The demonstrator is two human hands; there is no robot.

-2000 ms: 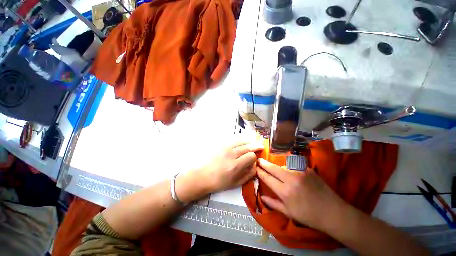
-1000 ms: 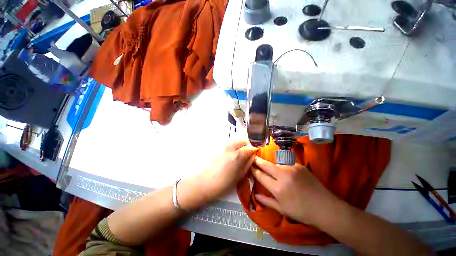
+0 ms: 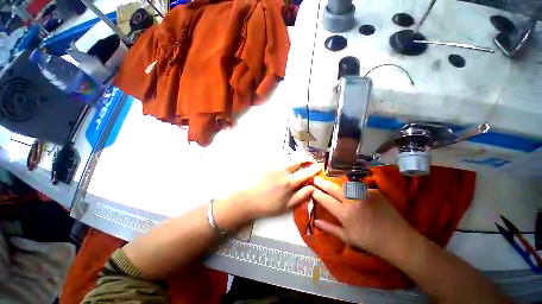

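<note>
The rust-orange garment piece [image 3: 425, 202] lies under the head of the white sewing machine [image 3: 451, 89] and glows yellow-orange by the needle light. My left hand [image 3: 276, 187], with a bangle on the wrist, has its fingertips on the cloth edge just left of the metal guard [image 3: 350, 124]. My right hand [image 3: 365, 219] lies on the cloth below the tension knob, its fingertips near those of my left hand. Both hands hold the cloth. A narrow pale strip shows on the cloth between them. The needle and presser foot are hidden.
A gathered rust-orange garment pile [image 3: 208, 65] lies left of the machine head. Snips [image 3: 520, 242] lie at the right. A ruler [image 3: 273, 256] runs along the front edge. A dark trimmer-like object [image 3: 65, 161], a bottle [image 3: 68, 77] and a grey motor box [image 3: 30, 101] are at the left.
The machine first shifts left in view, then back right, as the camera moves. My left fingers have spread a little at the cloth edge. Both hands stay by the needle area.
</note>
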